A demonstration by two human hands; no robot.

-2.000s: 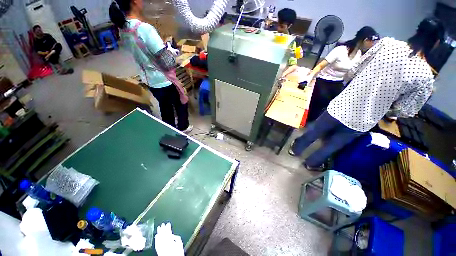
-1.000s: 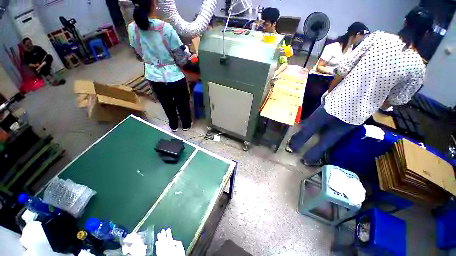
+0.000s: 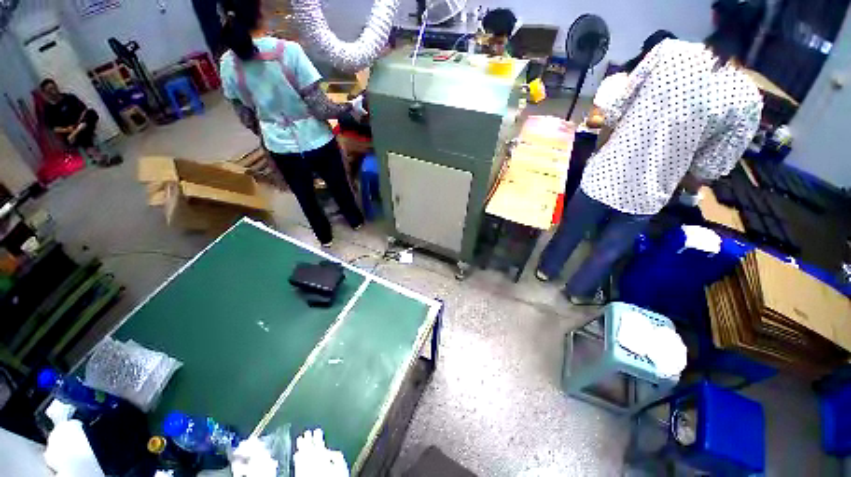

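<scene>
Neither of my hands can be made out. The green-topped table lies nearest in front of me. A small stack of black parts sits near its far side, left of the pale dividing strip. White gloves lie flat at the near edge, fingers pointing away. A crumpled white bundle in clear plastic lies beside them. A crinkled clear plastic bag lies at the left edge. Blue-capped bottles lie near a dark lump and white cloth-like items at the lower left.
Beyond the table stand an open cardboard box and a grey-green machine cabinet. A pale stool with white cloths, a blue stool and stacked brown boards stand right. Coworkers stand by the cabinet and the right-hand table.
The coworker in the patterned shirt has shifted left and now hides more of the white-shirted coworker. The coworker left of the cabinet has turned and reaches toward it. The black parts stay on the green table.
</scene>
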